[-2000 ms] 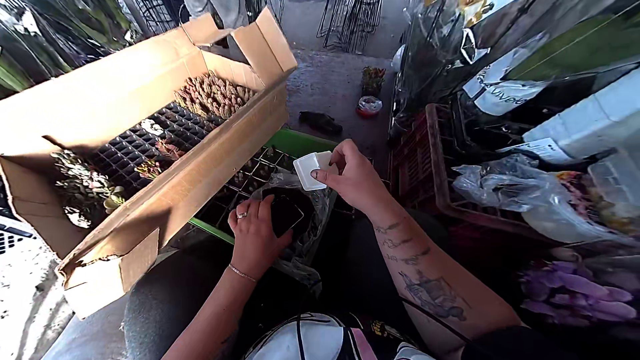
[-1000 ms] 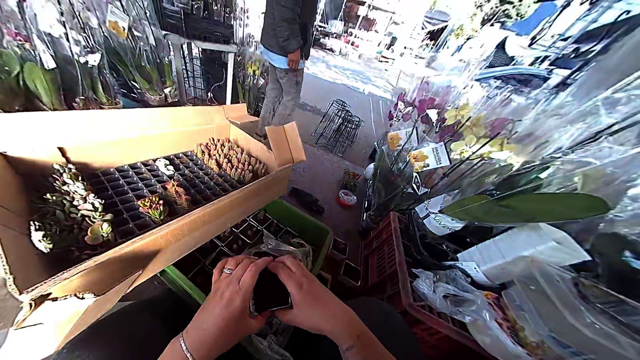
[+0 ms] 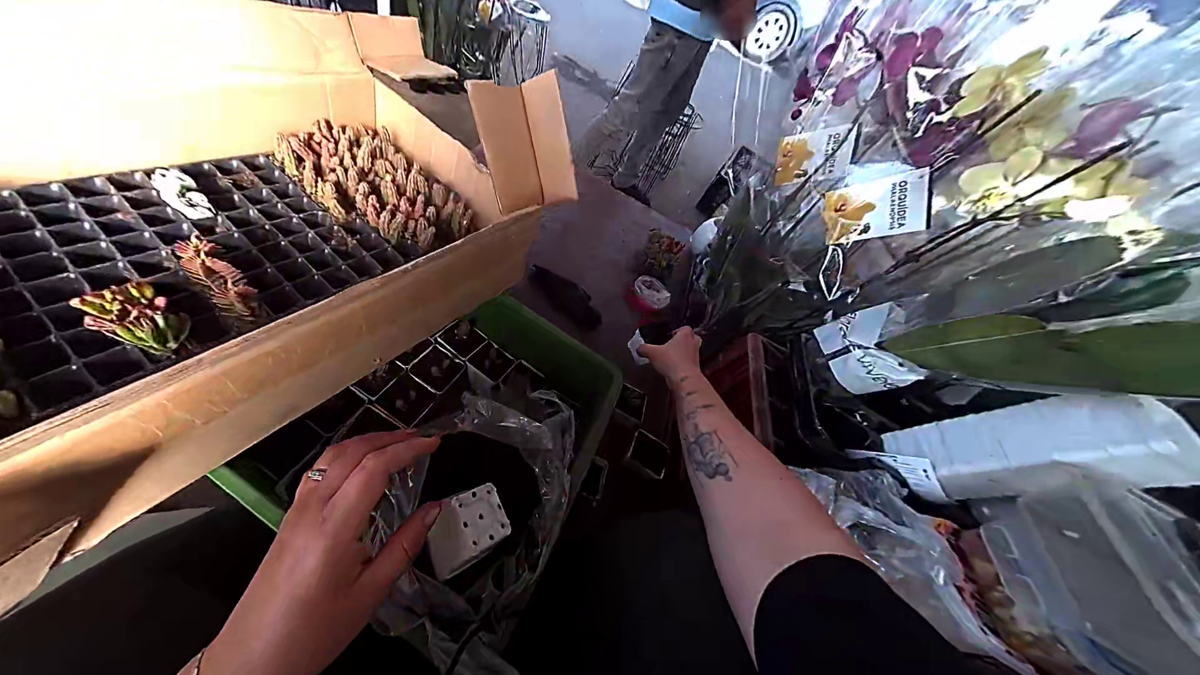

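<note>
My left hand (image 3: 342, 534) is open over a clear plastic bag (image 3: 548, 427) of dark soil (image 3: 478, 459), fingers apart. Its thumb is at the side of a small white plastic pot (image 3: 478, 520), which lies bottom up with its drain holes showing. The bag stands in a green crate (image 3: 600, 389) holding small square pots (image 3: 436, 366). Stretched out beyond the crate, my right hand (image 3: 677, 354) grips a small white object (image 3: 638, 348), mostly hidden by the fingers. Beside this hand are a red and white round pot (image 3: 649, 293) and a small potted plant (image 3: 664, 251).
At left, a cardboard box (image 3: 520, 239) holds a black cell tray (image 3: 56, 281) with succulents (image 3: 375, 178). Wrapped orchids (image 3: 1012, 178) and a dark red crate (image 3: 755, 384) are at right. A person (image 3: 656, 84) stands ahead, and a dark object (image 3: 564, 295) lies on the ground.
My hands were together around a dark-filled pot; the right has since moved away, forward and right. The white pot beside my left thumb now shows in the bag. The view has shifted strongly.
</note>
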